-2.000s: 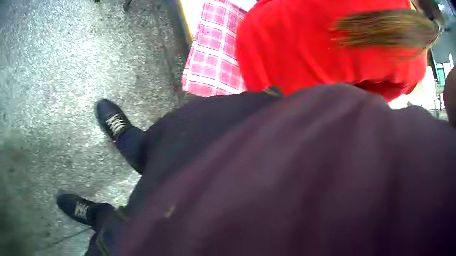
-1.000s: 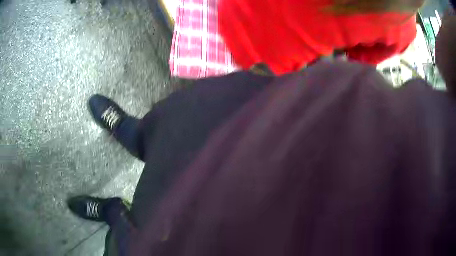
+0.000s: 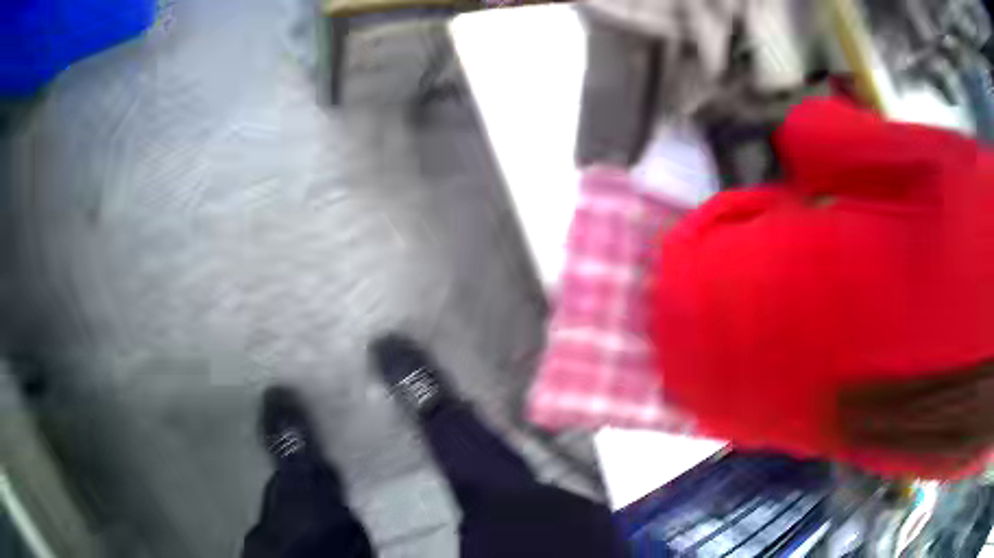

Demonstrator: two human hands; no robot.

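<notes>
Neither of my hands is in the picture. Nearest in front, a person in a red top (image 3: 807, 305) sits at the right, seen from above and behind, with brown hair at the lower right. Pink-and-white checked cloth (image 3: 599, 327) hangs beside them over a long white surface (image 3: 529, 120). Taupe-grey cloth (image 3: 665, 16) lies at the top, blurred. What the person's hands do is hidden.
Dark shoes and legs (image 3: 414, 387) stand on the grey floor (image 3: 218, 251) at bottom left. A blue crate (image 3: 719, 507) sits at bottom right. A blue object (image 3: 65, 38) is at top left. A table edge (image 3: 403, 5) crosses the top.
The view has swung and pulled back. The dark purple garment that filled the lower right has left the picture; the white surface, crate and blue object have come into view.
</notes>
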